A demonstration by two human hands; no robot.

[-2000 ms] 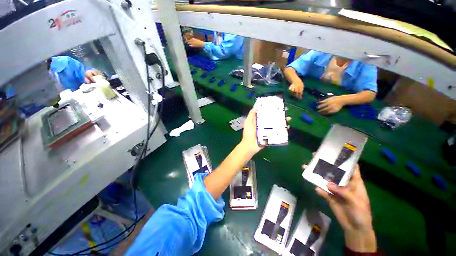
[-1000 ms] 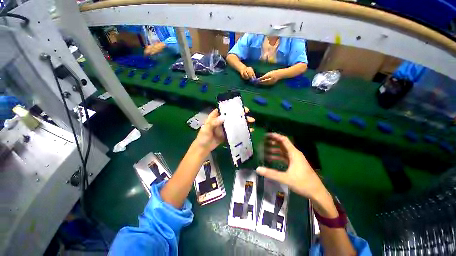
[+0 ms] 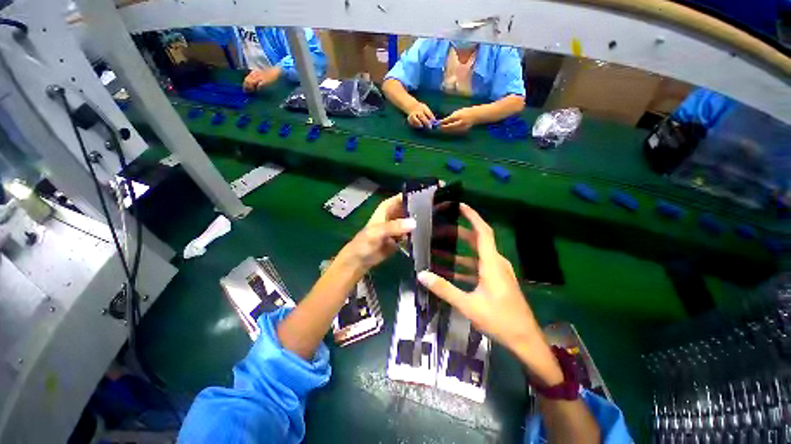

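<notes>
My left hand (image 3: 379, 232) holds a phone middle frame (image 3: 420, 227), pale inner face showing, tilted nearly edge-on. My right hand (image 3: 486, 286) is at the right side of a dark glossy slab (image 3: 445, 225) close beside the frame, fingers spread and partly behind it. Whether slab and frame touch is unclear. Below the hands lie stacks of display assemblies: one at the left (image 3: 251, 293), one partly behind my left forearm (image 3: 359, 321), two side by side in the middle (image 3: 413, 354), and one partly under my right wrist (image 3: 571, 343).
Flat pale pieces (image 3: 351, 198) and blue parts (image 3: 454, 166) lie on the green belt beyond. Workers in blue smocks (image 3: 501, 74) sit opposite. A metal post (image 3: 178, 121) and white cloth (image 3: 207, 238) are at left, black cables (image 3: 102, 178) farther left, blister trays (image 3: 720, 381) at right.
Two seconds ago my right hand held a display assembly and my left the frame. The frame has since turned nearly edge-on, and my right hand has come in beside it.
</notes>
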